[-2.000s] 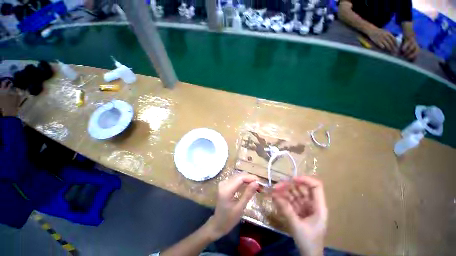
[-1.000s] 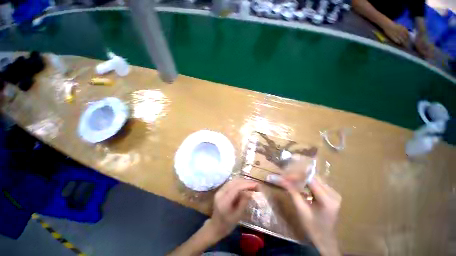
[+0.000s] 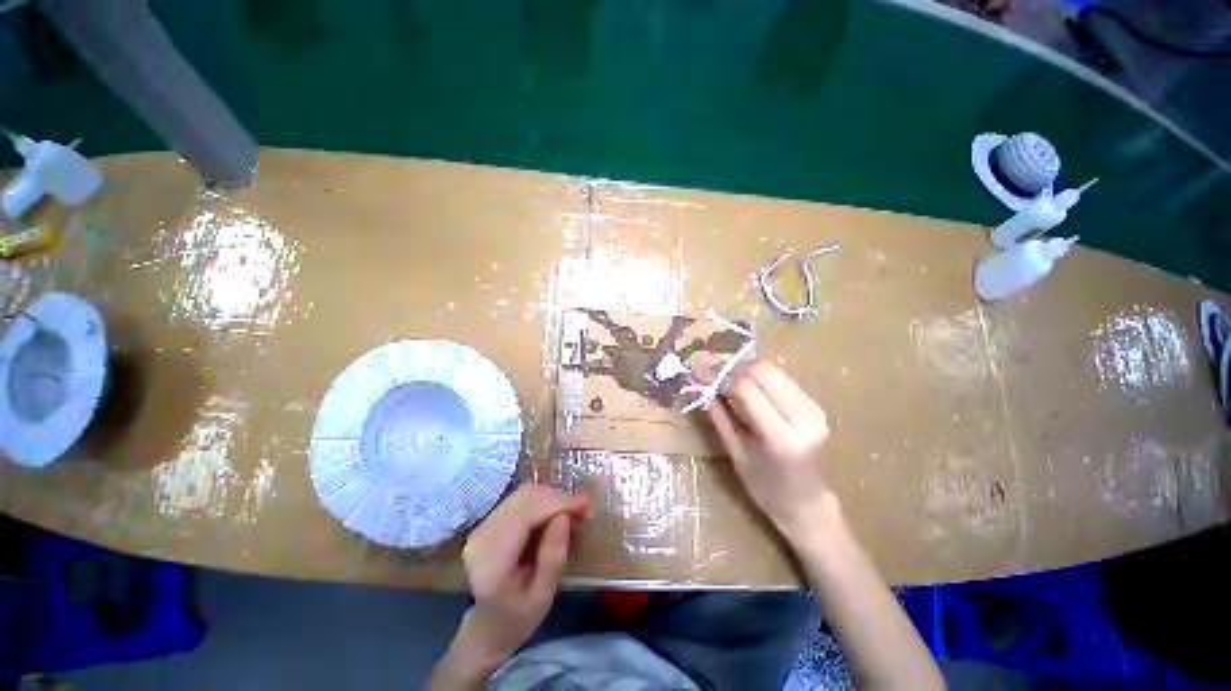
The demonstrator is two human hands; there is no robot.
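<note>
My right hand (image 3: 776, 435) pinches a white cord bow (image 3: 726, 374) with loose ends over the stained cardboard glue pad (image 3: 624, 429). A white glue blob (image 3: 670, 366) lies on the pad, just left of the bow; whether they touch is hard to tell. My left hand (image 3: 520, 543) is at the table's front edge, fingers curled with thumb and fingertips together, nothing visible in it. A pale hat (image 3: 466, 466) lies bowl side up left of the pad, just above my left hand. A second cord piece (image 3: 807, 288) lies behind and right of the pad.
Another hat (image 3: 84, 354) lies at the far left, near a white bottle (image 3: 57, 173) and yellow tube (image 3: 27, 240). At the back right are two glue bottles (image 3: 1022, 269) and a crown-up hat (image 3: 1027, 162). A grey post (image 3: 162, 95) stands back left. The green belt (image 3: 540, 88) runs behind.
The view has turned down and to the right. The cord, earlier an open loop between both hands, is now a smaller bow in my right hand over the pad. My left hand has come away from it.
</note>
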